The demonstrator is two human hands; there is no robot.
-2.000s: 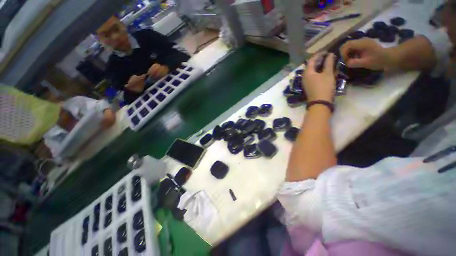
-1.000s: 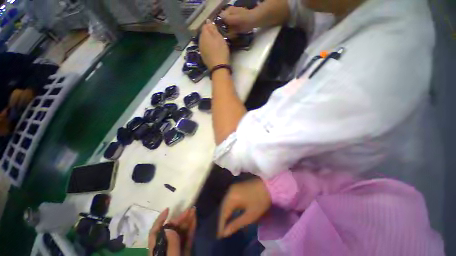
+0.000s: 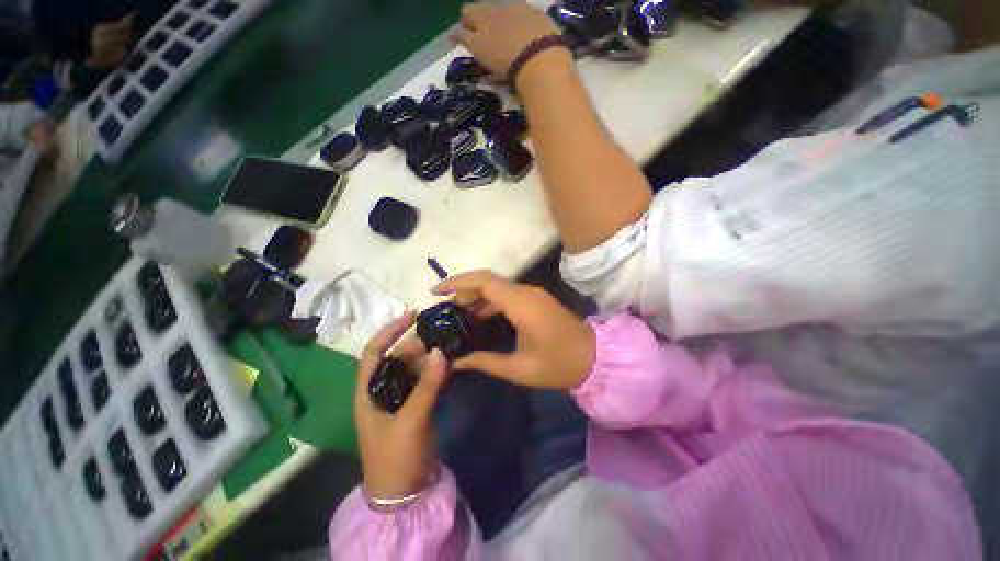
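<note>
My left hand [image 3: 400,422], in a pink sleeve with a thin bracelet, holds a glossy black rounded unit [image 3: 391,384] against its palm. My right hand [image 3: 526,329] comes in from the right, its fingers around a second glossy black unit [image 3: 443,327]. My left fingertips also touch this second unit. Both units are above my lap, off the bench edge. A crumpled white cloth [image 3: 349,307] lies on the bench just beyond my left hand. A single dark unit [image 3: 393,218] lies flat on the bench, near a small dark strip [image 3: 438,267].
A white tray [image 3: 236,400] with pocketed black units is at left, by a green mat [image 3: 318,384]. Behind are a bottle [image 3: 181,232], dark pads [image 3: 258,290] and a phone [image 3: 283,190]. A coworker's arm [image 3: 587,153] reaches over the bench beside the unit pile [image 3: 444,126].
The view has swung, bringing the white tray back in. My hands were apart at the lower edge; now they are together with two black units. The coworker's near hand has left the far units.
</note>
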